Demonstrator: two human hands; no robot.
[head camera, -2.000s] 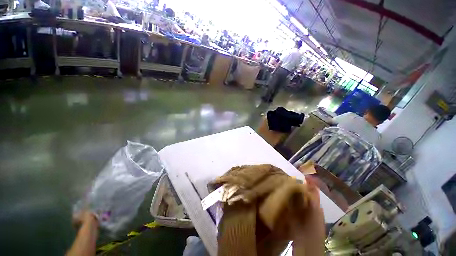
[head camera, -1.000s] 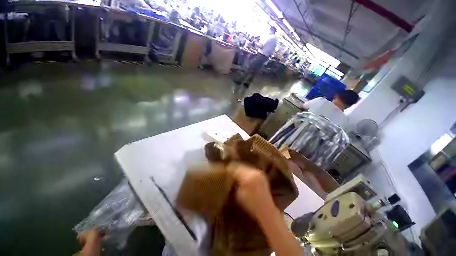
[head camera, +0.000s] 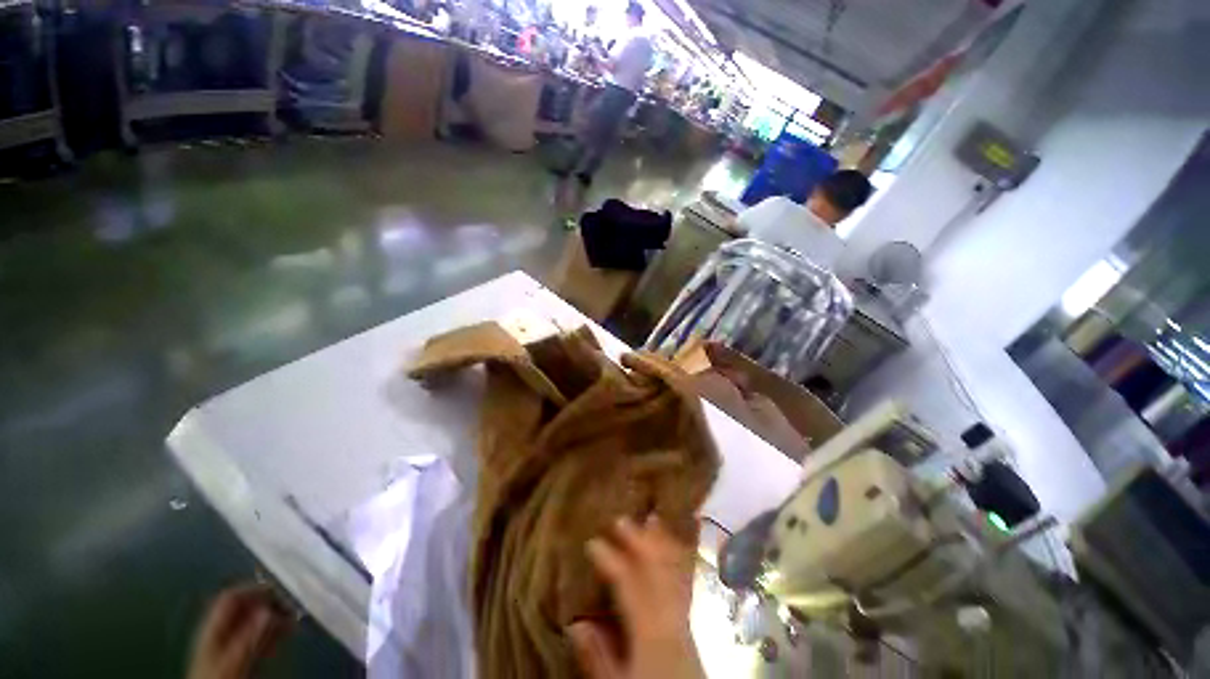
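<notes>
The brown corduroy trousers (head camera: 584, 458) lie bunched on the white machine table (head camera: 305, 425) and hang over its near edge. My right hand (head camera: 644, 590) is on the lower part of the trousers, blurred, fingers spread; whether it grips cloth is unclear. My left hand (head camera: 239, 630) is at the lower left, beside the table's left edge, blurred and partly cut off, fingers curled. A crumpled white paper or cloth piece (head camera: 411, 564) lies left of the trousers over the near edge. The clear bag is not visible now.
The cream sewing machine head (head camera: 863, 531) with a lit needle area stands at the right. Behind the table are an open carton (head camera: 756, 398), a plastic-covered bundle (head camera: 756, 312), a seated person (head camera: 803, 219) and black cloth on a box (head camera: 624, 236). Another person (head camera: 617, 100) stands farther off.
The trousers have gone from raised and bunched to spread over the table. The white piece has come into view beside them. The clear bag by my left hand has left view. The camera has turned right.
</notes>
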